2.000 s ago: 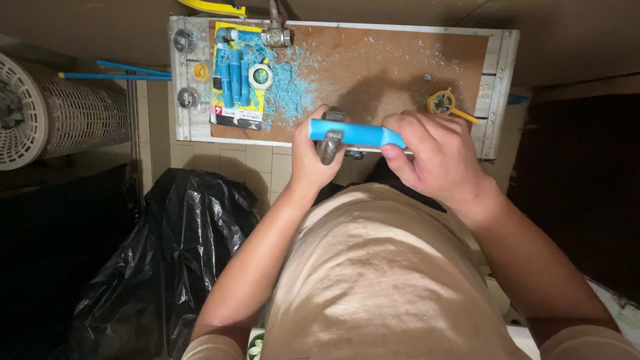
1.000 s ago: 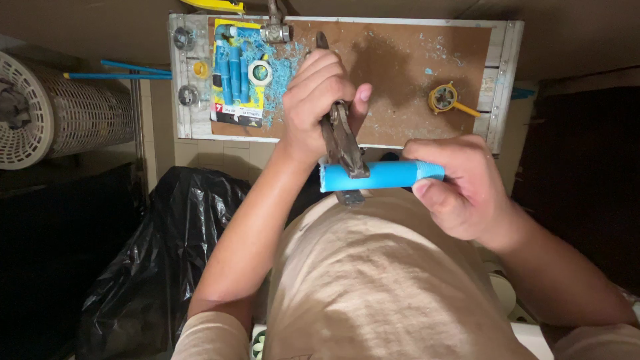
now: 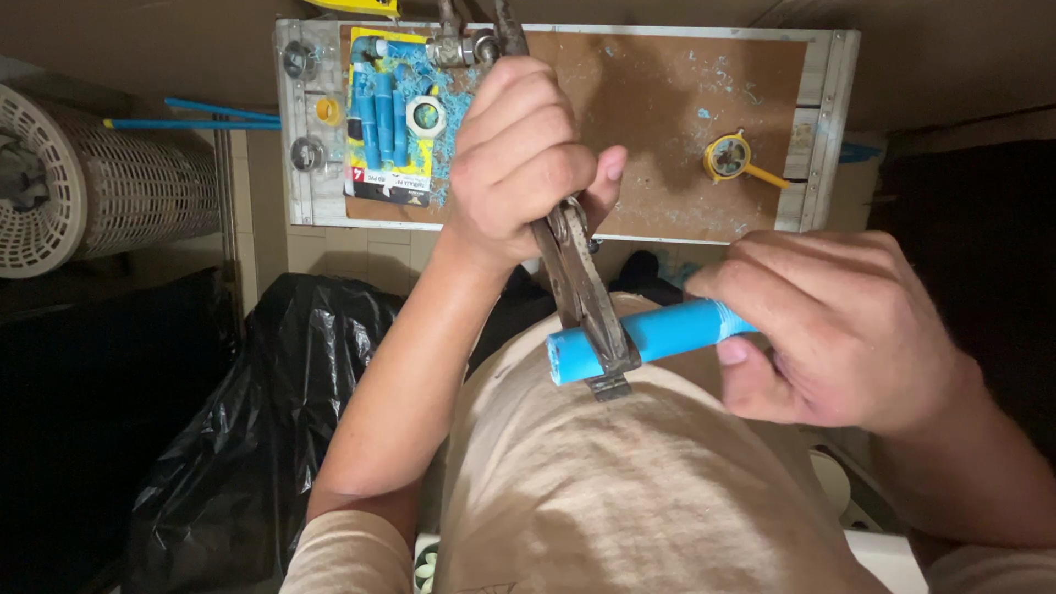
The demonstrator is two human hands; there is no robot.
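Note:
My left hand (image 3: 524, 157) is closed around the handles of worn metal locking pliers (image 3: 582, 280). Their jaws clamp a blue plastic pipe (image 3: 676, 330) near its rough left end. At the pipe's right end, over some whitish rings, my right hand (image 3: 825, 330) grips it, hiding that end. The pipe lies nearly level in front of my shirt. Beyond my hands, several short blue pipe pieces (image 3: 384, 115) rest on a yellow package (image 3: 355, 49), beside a white ring-shaped fitting (image 3: 426, 117).
Blue shavings (image 3: 450, 99) litter the brown board (image 3: 660, 181) on the white table (image 3: 829, 140). A yellow-handled round tool (image 3: 728, 157) lies at its right. A metal fitting (image 3: 450, 51) is at the back edge. A black plastic bag (image 3: 272, 412) and a perforated basket (image 3: 148, 165) stand left.
Two seconds ago the pliers and pipe were held higher, over the table's near edge; both are now lower, before my shirt. Since one second ago the pipe's right end has tilted up.

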